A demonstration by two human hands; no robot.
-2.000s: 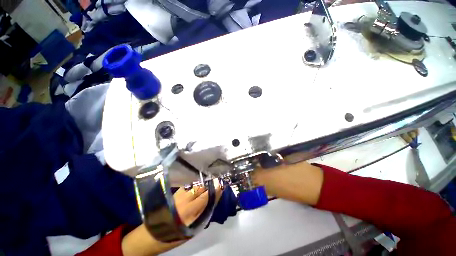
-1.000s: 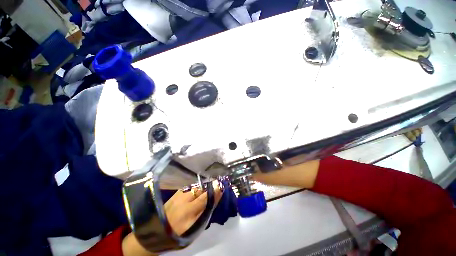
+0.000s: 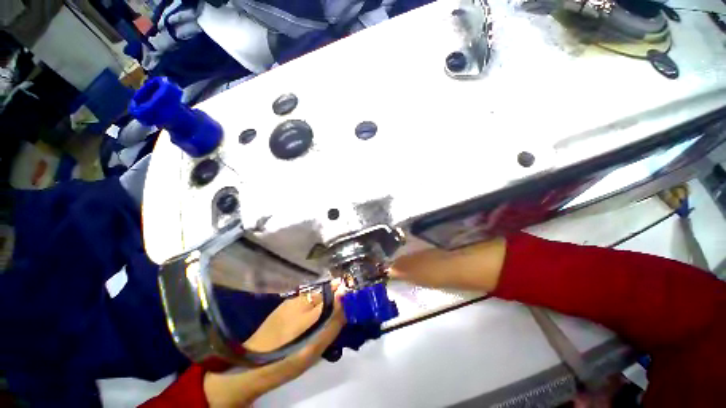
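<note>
The white sewing machine head (image 3: 430, 135) fills the middle of the view and hides the needle area. My left hand (image 3: 298, 331) reaches in from the lower left behind the curved metal guard (image 3: 185, 307), its fingertips hidden near the blue tension dial (image 3: 368, 305). My right hand (image 3: 446, 268) reaches under the head from the right; its fingers are hidden. A small navy edge (image 3: 362, 336) shows below the dial beside my left hand. The navy garment body (image 3: 64, 279) lies at the left with a small white label (image 3: 116, 282). What my fingers grip is not visible.
A tall blue knob (image 3: 177, 118) stands on the head's left end. A ruler-marked strip (image 3: 525, 398) and a greyish strap (image 3: 557, 343) lie at the front edge. Navy and grey garments (image 3: 275, 32) are heaped behind. A blue-tipped thing (image 3: 677, 199) shows at the right.
The view has shifted, so the machine head sits further left and a little higher. The guard appears wider open to view. Both hands remain by the needle area, with little visible movement.
</note>
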